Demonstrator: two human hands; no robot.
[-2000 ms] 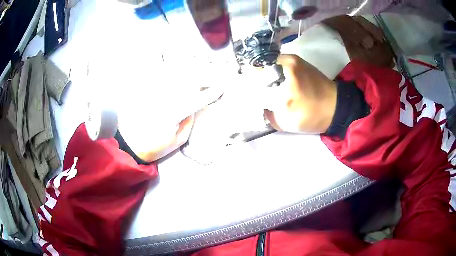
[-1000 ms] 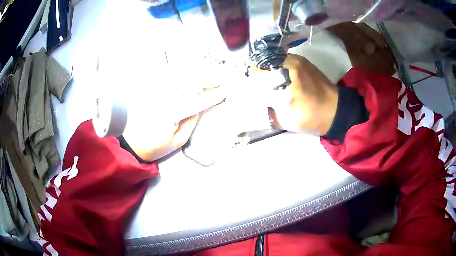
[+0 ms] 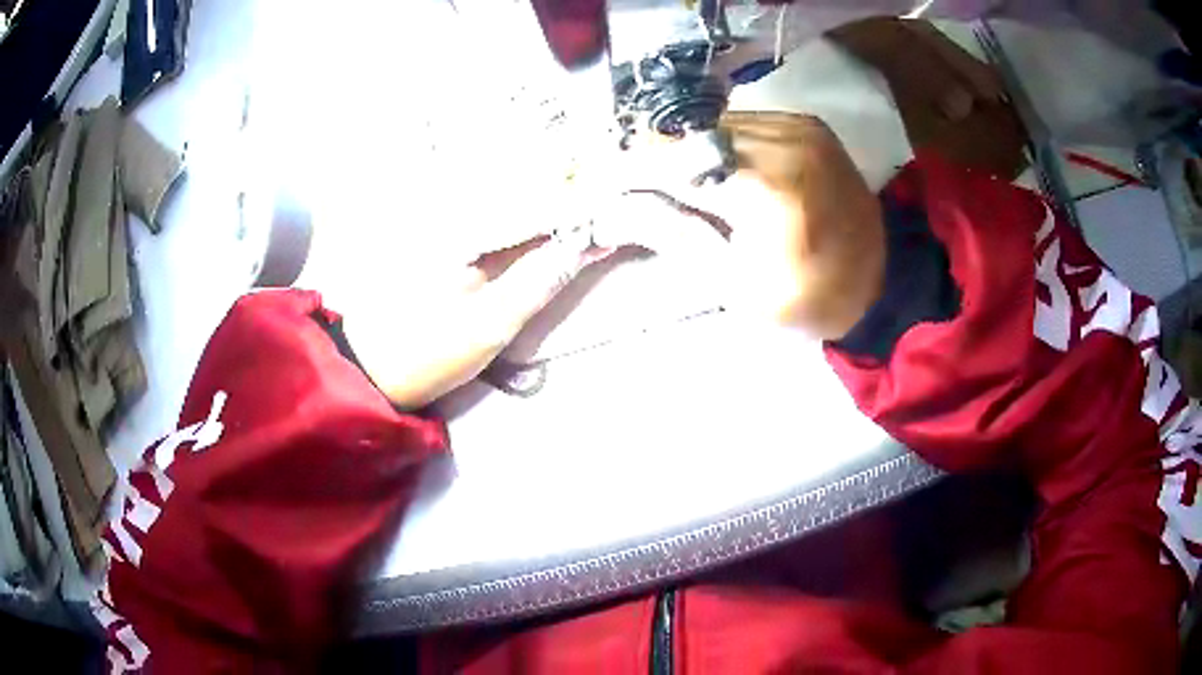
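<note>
My left hand (image 3: 481, 323) lies on the table left of the needle area, its fingers stretched toward the presser foot. My right hand (image 3: 815, 224) is bent close beside the dark presser foot and needle area (image 3: 672, 99). Lamp glare washes out the fingertips of both hands and any work piece between them, so I cannot tell what they hold. A thin dark line with a small loop (image 3: 525, 380) runs from beside my left wrist toward the right.
Tan strips (image 3: 99, 251) hang in a pile at left. A round white object with a grey rim (image 3: 284, 241) stands by my left sleeve. A brown piece (image 3: 956, 99) lies behind my right hand, near a red stick (image 3: 1105, 169). A measuring tape (image 3: 686, 547) runs along the front edge.
My left hand has moved right and forward, nearer the presser foot. My right hand has turned slightly, its fingers bent beside the foot. The dark edge beneath it now shows as a thin line.
</note>
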